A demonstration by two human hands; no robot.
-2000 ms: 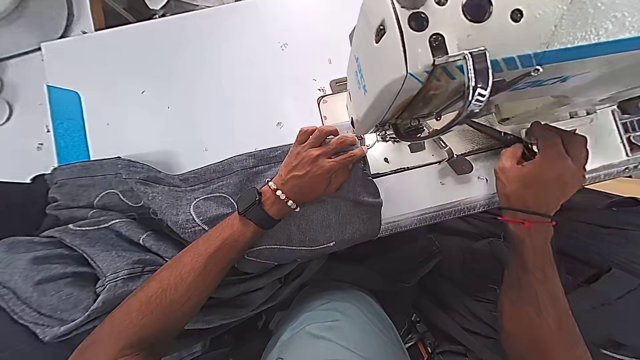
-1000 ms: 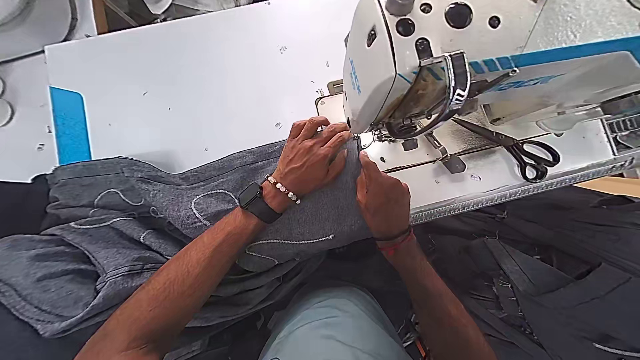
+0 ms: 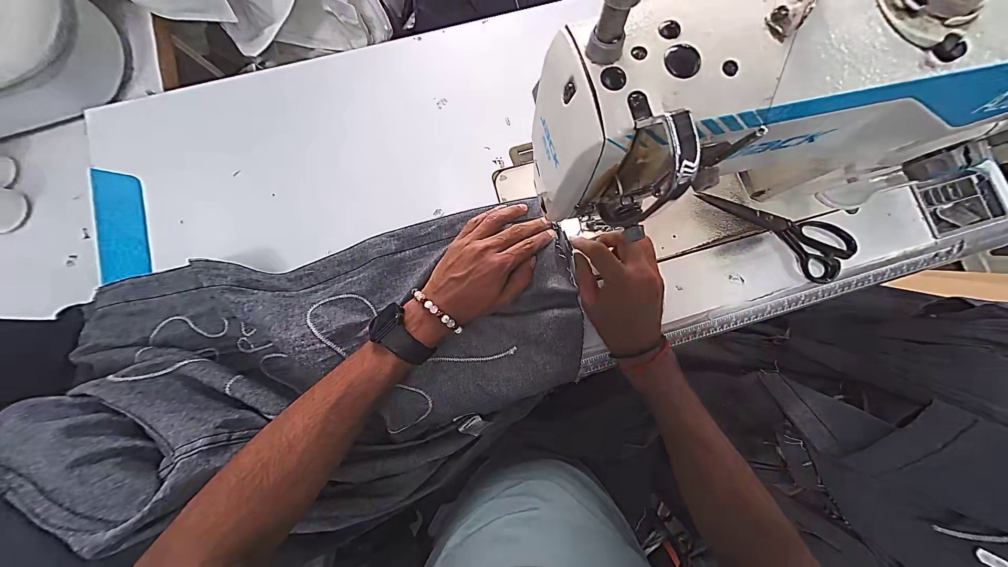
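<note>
A dark grey denim garment (image 3: 504, 331) with loose white threads lies over the front of the table, its right edge beside the needle area of a Jack sewing machine (image 3: 575, 126). My left hand (image 3: 492, 256) rests flat on the cloth, fingertips at the presser foot, pressing rather than gripping. Close by, my right hand (image 3: 622, 291) has its fingers bent at the frayed cloth edge under the machine head; whether they pinch the cloth is hard to tell. Black-handled scissors (image 3: 819, 244) lie on the machine bed to the right of my right hand.
A measuring tape strip (image 3: 709, 327) runs along the front edge of the white table (image 3: 315, 126). Dark fabric pieces (image 3: 882, 425) are heaped below at the right. White cloth (image 3: 315, 24) lies beyond the table. A small compartment tray (image 3: 957, 201) sits at the far right.
My right hand was at the scissors two seconds ago; they now lie loose, and the hand has moved left to the cloth edge. My left hand has stayed on the cloth.
</note>
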